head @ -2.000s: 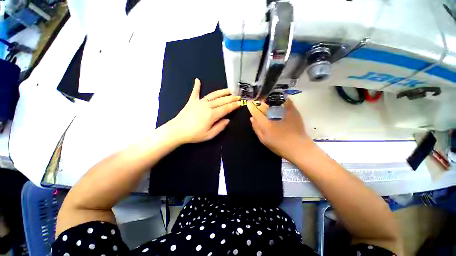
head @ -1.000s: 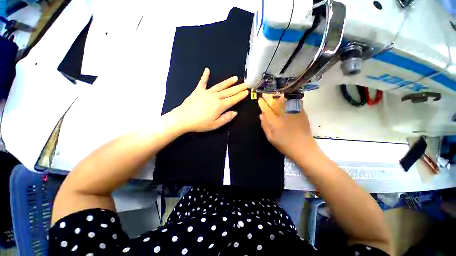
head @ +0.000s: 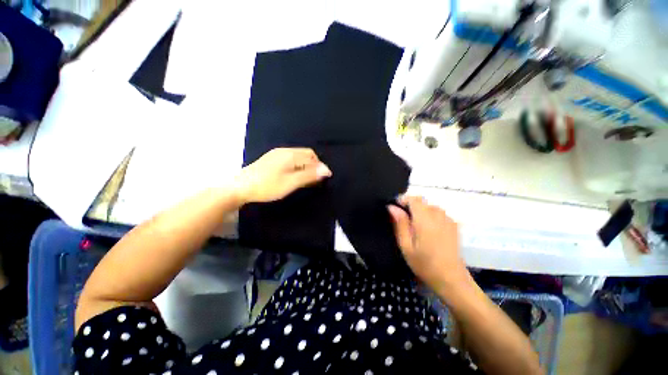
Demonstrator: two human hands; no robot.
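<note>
A black fabric panel (head: 322, 95) lies on the white table, left of and in front of the sewing machine head (head: 469, 51). A slit at its front edge is spread open and shows white. My left hand (head: 282, 174) rests on the panel's left part with curled fingers, pinching or pressing the cloth near the middle. My right hand (head: 428, 234) is slightly blurred and grips the panel's right edge between thumb and fingers. The presser foot area (head: 432, 117) is blurred, and the panel lies clear of it.
Red and dark loop handles (head: 548, 132) lie on the machine bed. A black scrap (head: 616, 223) and a thin reddish tool (head: 638, 239) lie at the table's right. White cut pieces (head: 88, 139) and a black piece (head: 156, 64) lie left. A blue basket (head: 55, 293) stands below left.
The panel has moved out from under the needle area toward the wearer. My right hand has moved down from beside the needle to the panel's edge. My left hand's spread fingers have curled.
</note>
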